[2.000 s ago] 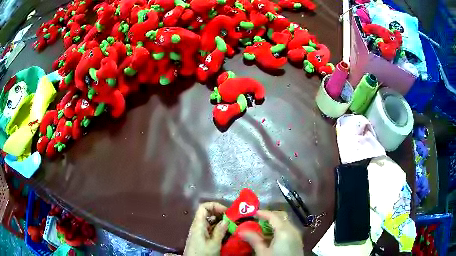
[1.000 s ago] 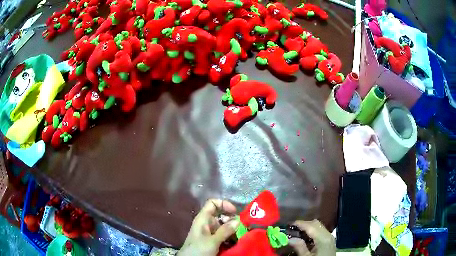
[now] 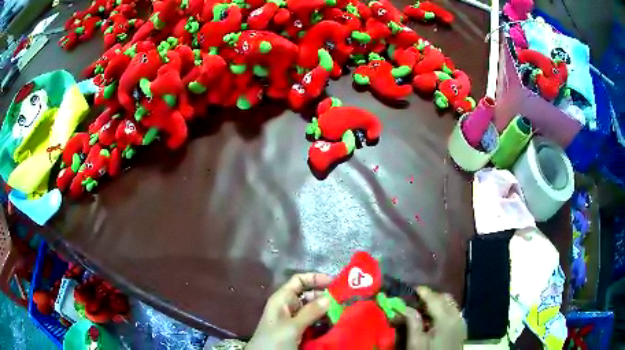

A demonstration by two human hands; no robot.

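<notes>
A red plush pepper toy (image 3: 355, 328) with green tufts and a white patch on its upper red part is at the bottom centre. My left hand (image 3: 293, 311) pinches its left side by the green tuft. My right hand (image 3: 438, 321) is at its right side, cut off by the lower edge. Dark thread snips (image 3: 403, 288) show blurred between my right fingers and thumb, close to the toy's right green tuft. Whether the blades touch the toy or a thread cannot be told.
A large pile of red toys (image 3: 267, 58) lies at the back, with separate toys (image 3: 348, 124) before it. At right are pink (image 3: 480, 119) and green (image 3: 512, 140) thread cones, tape rolls (image 3: 548, 178), a pink box (image 3: 524, 102), scraps and a black phone (image 3: 488, 284). Red lint dots the table.
The snips have left the tabletop and are in my right hand. My right hand moved off the toy to the right, then back near its green tuft. My left hand keeps hold.
</notes>
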